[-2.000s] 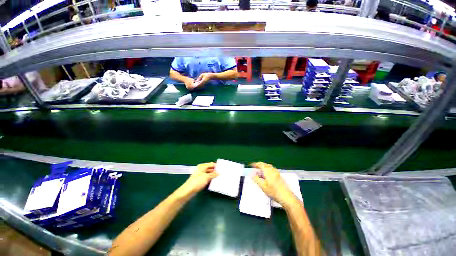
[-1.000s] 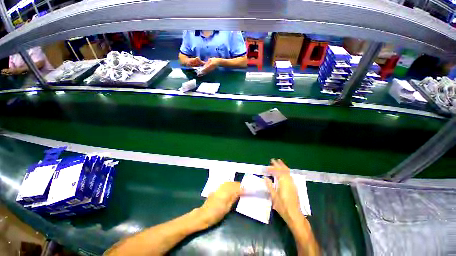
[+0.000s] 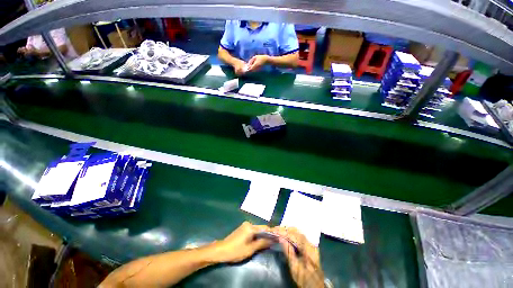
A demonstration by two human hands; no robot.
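Observation:
My left hand [image 3: 243, 242] and my right hand [image 3: 302, 257] meet low in the middle over the green ledge. Between their fingers is a thin piece seen edge-on, apparently a folded leaflet; the fingers hide most of it. Just beyond the hands lie three white leaflet piles: a left one [image 3: 261, 199], a middle one [image 3: 302, 212] and a right one [image 3: 343, 218]. The middle pile is partly behind my right hand. Blue-and-white retail boxes [image 3: 95, 180] are stacked at the left of the ledge.
A pale metal rail [image 3: 214, 167] edges the green conveyor belt [image 3: 185, 132], which carries one box [image 3: 269, 123]. A grey tray [image 3: 467, 247] is at right. Opposite, a person [image 3: 260, 45] in blue sits between heaped white cables [image 3: 160, 61] and stacked boxes [image 3: 402, 79]. A grey shelf crosses overhead.
My hands have come off the leaflet piles, moved nearer to me and closed together on a thin piece. The box on the belt has moved left. The view has shifted.

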